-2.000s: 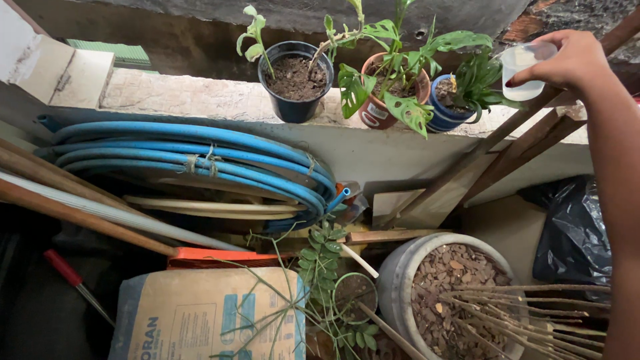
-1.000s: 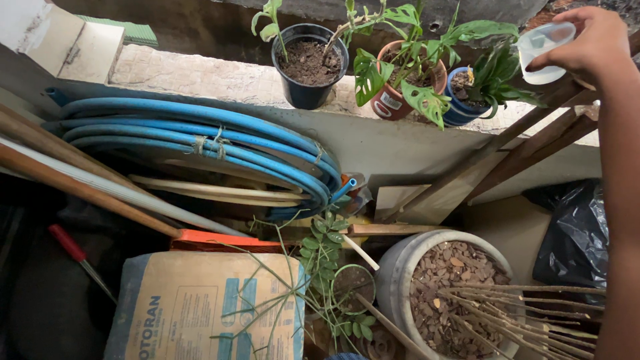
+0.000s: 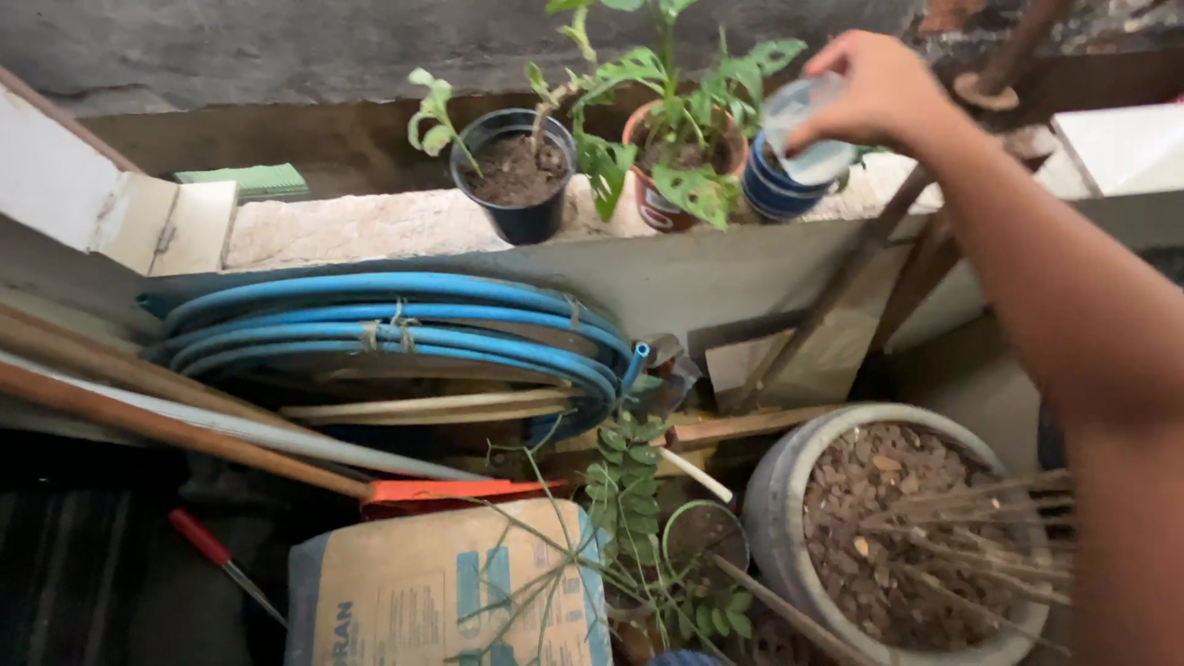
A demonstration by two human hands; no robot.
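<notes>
My right hand (image 3: pixel 869 92) grips a translucent plastic cup (image 3: pixel 809 129), tilted over a blue striped pot (image 3: pixel 782 192) on the wall ledge; the cup hides most of that pot's inside. Left of it stands a terracotta-coloured pot (image 3: pixel 659 208) with a split-leaf plant (image 3: pixel 698 185). Farther left, a black plastic pot (image 3: pixel 518 208) holds dark soil, a small pale-green plant and a knobbly stem. My left hand is out of view.
Below the ledge (image 3: pixel 324 222) leans a coil of blue hose (image 3: pixel 407 338). A paper sack with writing (image 3: pixel 416 573), an orange tool blade (image 3: pixel 435 490), long poles and a large grey planter (image 3: pixel 772 499) with bark chips and bare stems stand lower. Wooden posts lean at the right.
The cup has come left and now tilts over the blue pot, whose plant showed more fully before. The view has shifted, with the pots appearing lower in it.
</notes>
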